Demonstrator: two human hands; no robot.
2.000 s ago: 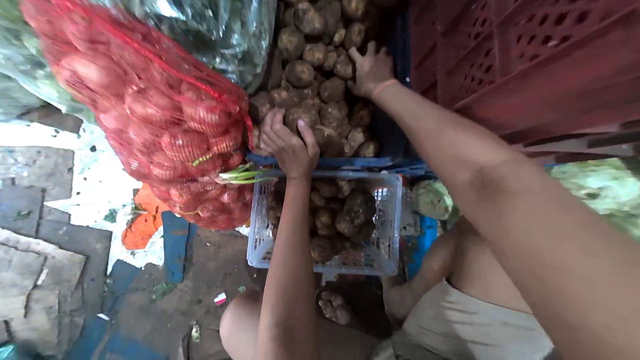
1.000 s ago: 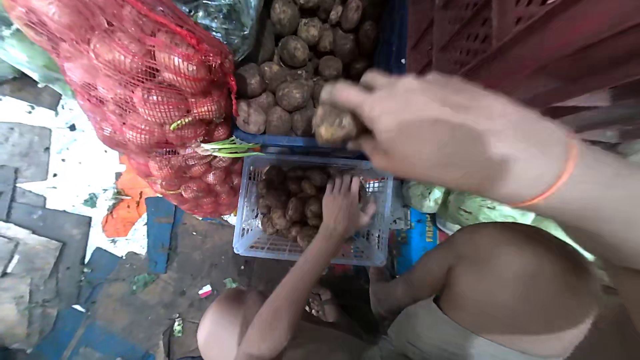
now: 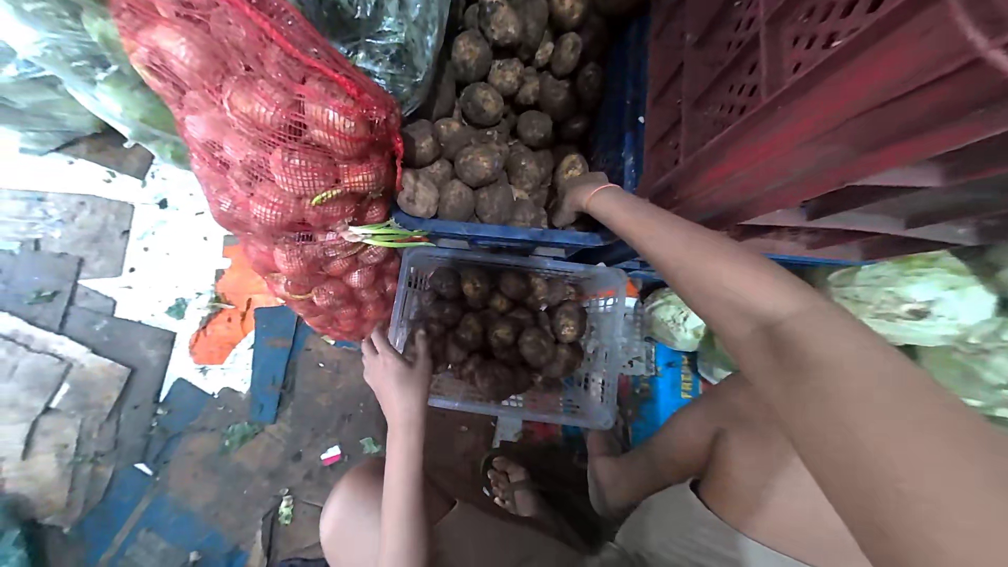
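Observation:
Dark, soil-covered potatoes (image 3: 504, 331) lie in a translucent plastic basket (image 3: 504, 411) low in the middle of the view. Behind it, a blue crate (image 3: 488, 231) holds many more potatoes (image 3: 481, 164). My left hand (image 3: 398, 370) rests at the basket's left rim, fingers spread, with no potato visible in it. Over the front right corner of the blue crate, my right hand (image 3: 581, 197) reaches down among the potatoes; its fingers are largely hidden, so its hold cannot be told. An orange band circles the right wrist.
A red mesh sack of onions (image 3: 299, 157) leans left of both containers. Dark red plastic crates (image 3: 787, 118) stand at the right, with cabbages (image 3: 906, 299) below them. Flattened cardboard (image 3: 55, 378) and scraps cover the floor at left. My foot (image 3: 508, 480) is just below the basket.
My right hand, holding a potato over the front of the blue crate a second ago, is now down at its right corner. My left hand has moved from inside the basket to its left rim.

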